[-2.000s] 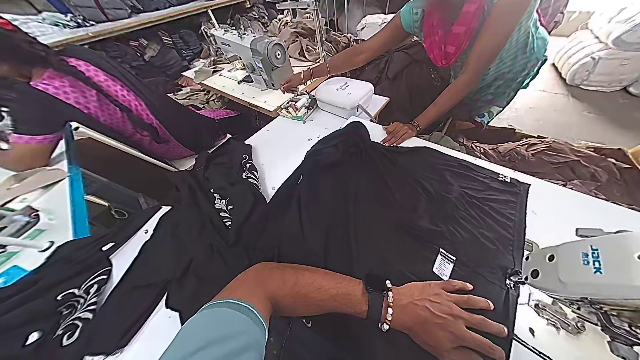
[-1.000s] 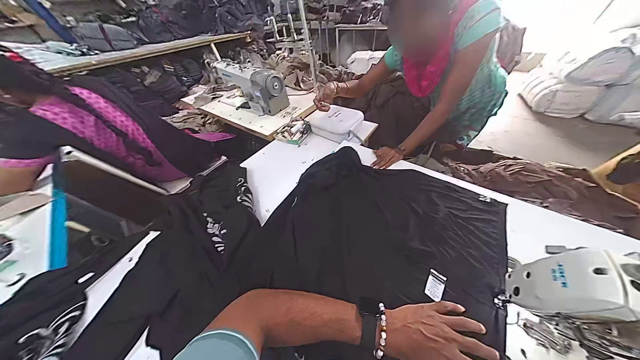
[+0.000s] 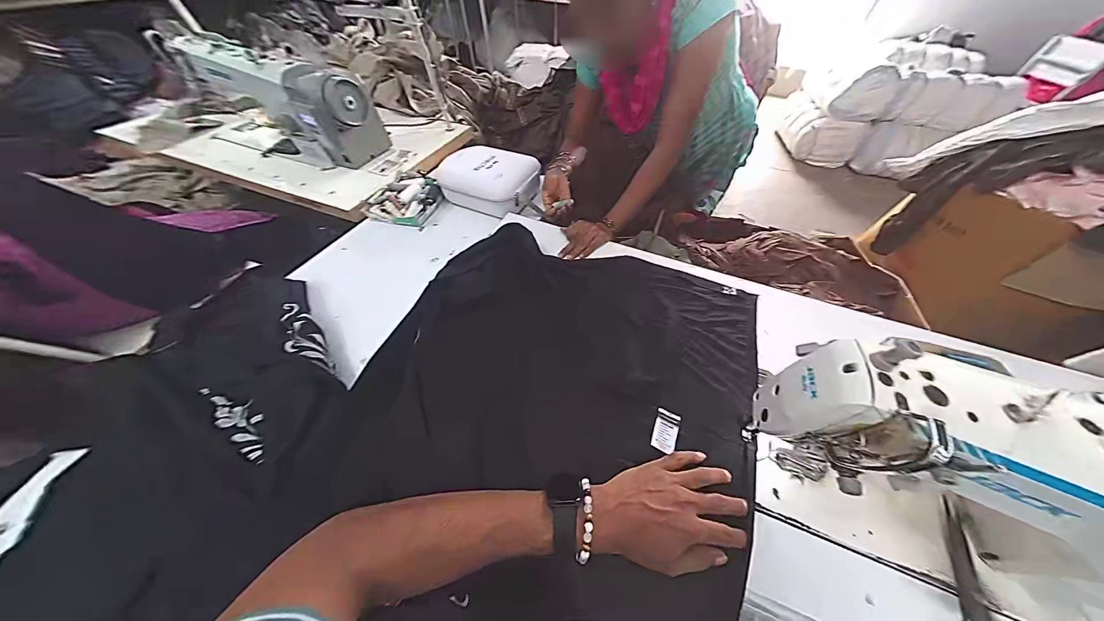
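My left hand (image 3: pixel 668 516) lies palm down on a black garment (image 3: pixel 517 362), its fingers spread near the garment's right edge. A white care label (image 3: pixel 665 430) shows just above the fingers. A dark watch and a beaded bracelet are on the wrist. Right of the fingertips stands a Jack sewing machine (image 3: pixel 819 388), its head beside the garment's edge. Black cloth with a silvery printed pattern (image 3: pixel 237 423) lies to the left. My right hand is not in view.
Across the white table (image 3: pixel 388 267), a person's hand (image 3: pixel 588 238) rests at its far edge. Nearby are a white case (image 3: pixel 488 179), a tray of small items (image 3: pixel 405 200) and another sewing machine (image 3: pixel 302 108). A cardboard box (image 3: pixel 975 259) stands at right.
The person across the table has brought the hand by the white case down beside it. My left hand stays flat on the garment. The view has shifted.
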